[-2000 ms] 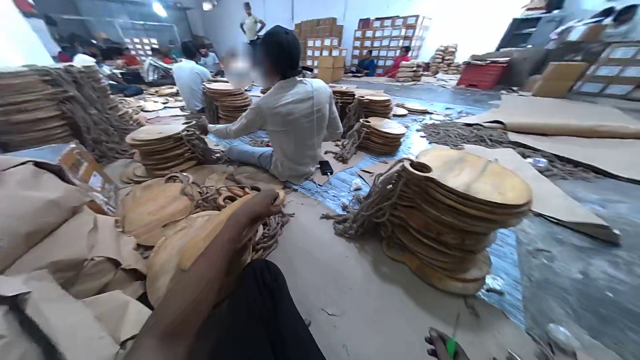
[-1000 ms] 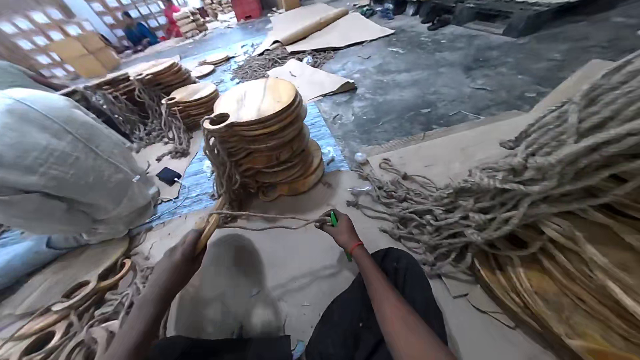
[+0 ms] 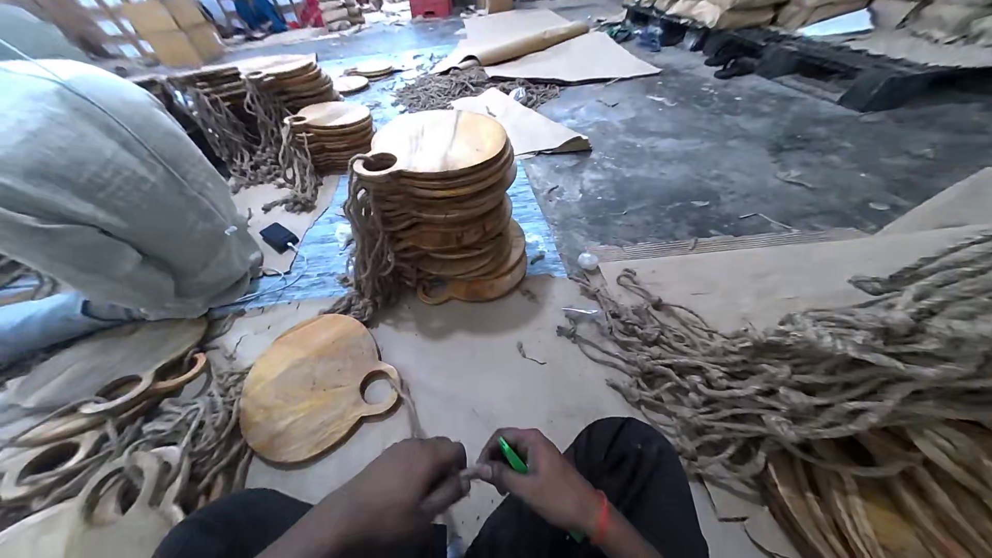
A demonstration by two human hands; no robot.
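Observation:
A round wooden board (image 3: pixel 310 384) with a ring handle lies flat on brown paper, left of centre. A jute rope (image 3: pixel 412 403) runs from its ring down to my left hand (image 3: pixel 422 480), whose fingers are closed on it. Close beside it, my right hand (image 3: pixel 539 473) pinches the rope's end and also holds a green-handled tool (image 3: pixel 512 455) in its fingers; the tool's kind cannot be told. Beyond my hands stands a tall stack of round wooden boards (image 3: pixel 442 143), with knotted ropes (image 3: pixel 372 256) hanging from their handles.
Roped boards (image 3: pixel 116 356) lie at the left beside a seated person (image 3: pixel 101 186). A large heap of knotted ropes (image 3: pixel 821 372) covers boards at the right. A black device with a cable (image 3: pixel 279 237) lies by the person. Farther back are smaller stacks (image 3: pixel 333 128) and paper sheets (image 3: pixel 550 54).
Both hands have come close together, nearer my body, after stretching the rope between them a second ago. A board now lies flat left of my hands. The view swung right after the first frame.

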